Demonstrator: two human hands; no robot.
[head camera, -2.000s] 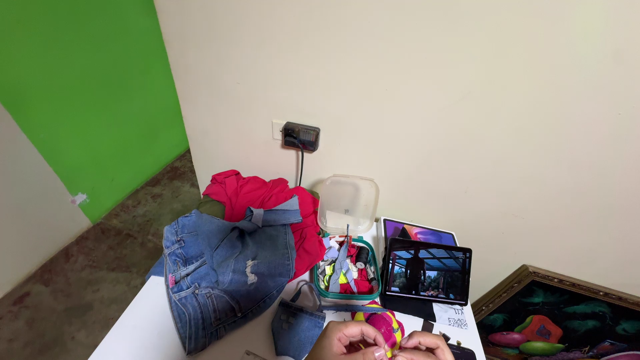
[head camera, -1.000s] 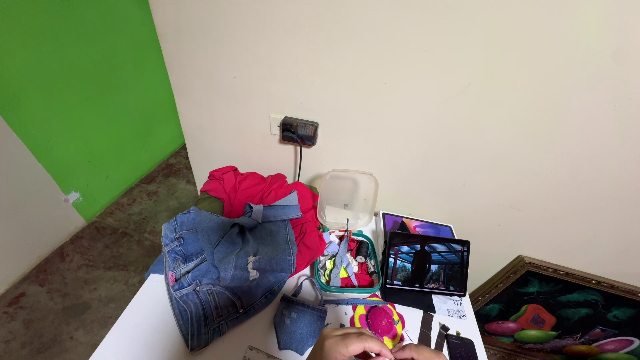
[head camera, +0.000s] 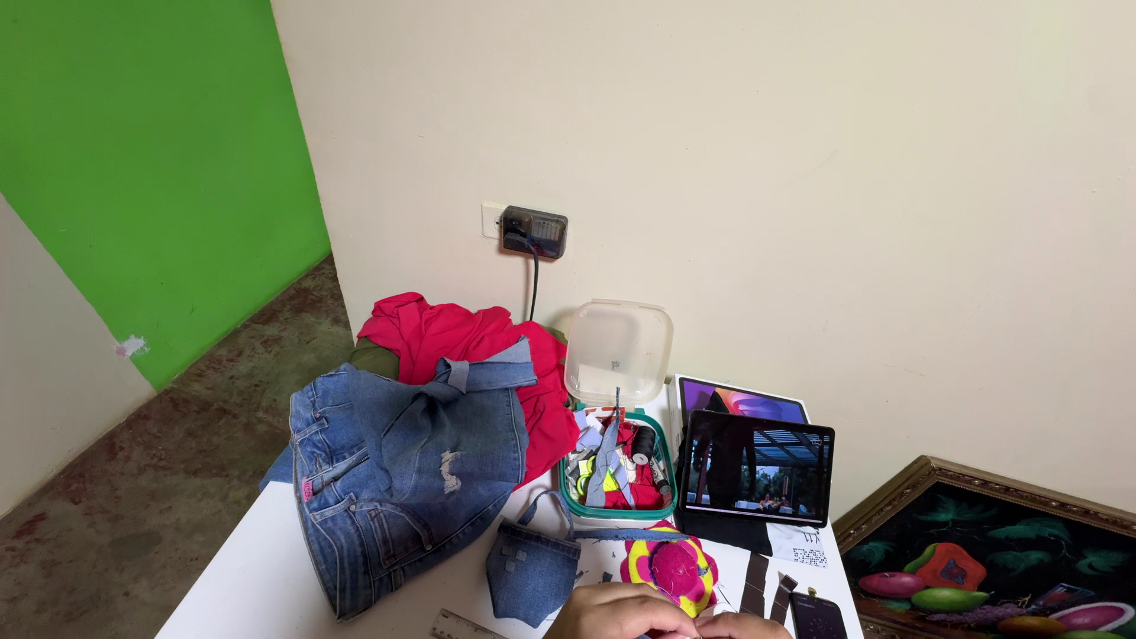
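My left hand (head camera: 621, 612) is at the bottom edge, its fingers bent and pinched close to my right hand (head camera: 744, 627). Whatever lies between the fingertips is too small or hidden to tell. Just beyond them lies a pink and yellow fabric flower (head camera: 672, 566), partly covered by the fingers. Left of it sits a small denim pouch with a strap (head camera: 532, 568), and a denim strip (head camera: 630, 534) runs behind the flower. Behind that, a green-rimmed plastic container (head camera: 619, 512) holds fabric scraps and a black thread spool (head camera: 643, 445).
Jeans (head camera: 417, 470) and red cloth (head camera: 461, 333) cover the table's left side. A clear lid (head camera: 619, 352) leans at the wall. A tablet (head camera: 757, 468) stands at right, near dark strips (head camera: 754, 584) and a phone (head camera: 816, 616). A ruler (head camera: 463, 627) lies in front; a framed painting (head camera: 976, 532) stands at right.
Both hands have moved lower in view, and more of the fabric flower shows than two seconds ago. The phone and dark strips are less covered by the right hand.
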